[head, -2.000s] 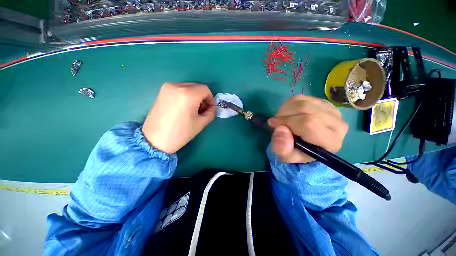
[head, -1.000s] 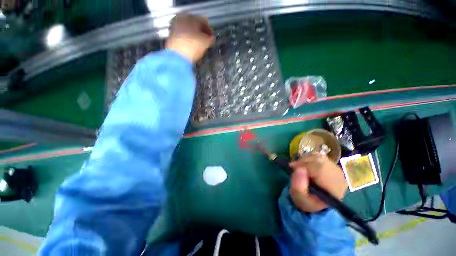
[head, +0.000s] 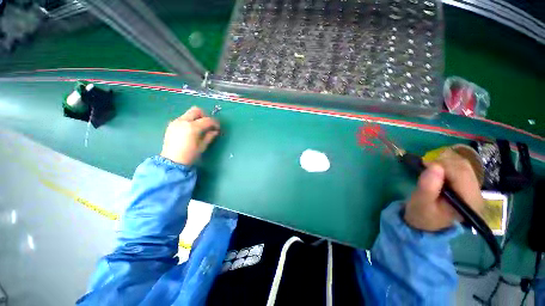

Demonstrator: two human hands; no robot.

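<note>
My left hand [head: 190,136] is over the left part of the green mat, fingers bent, beside a small silvery part [head: 216,110]; whether it holds anything cannot be told. My right hand [head: 443,190] grips a black soldering iron [head: 465,210], its tip pointing up-left towards a loose pile of short red wires [head: 371,135]. A small white work pad [head: 315,161] lies flat on the mat between the hands.
A component tray [head: 334,48] with rows of shiny parts lies beyond the red edge line. A clear bag with red contents [head: 465,97] is at its right. A yellow roll [head: 439,153], black stand [head: 505,167] and yellow sponge [head: 494,213] are right. A black holder [head: 88,104] is far left.
My left hand has come back from the tray to the left part of the mat. The view has swung left. My right hand still holds the iron near the red wires.
</note>
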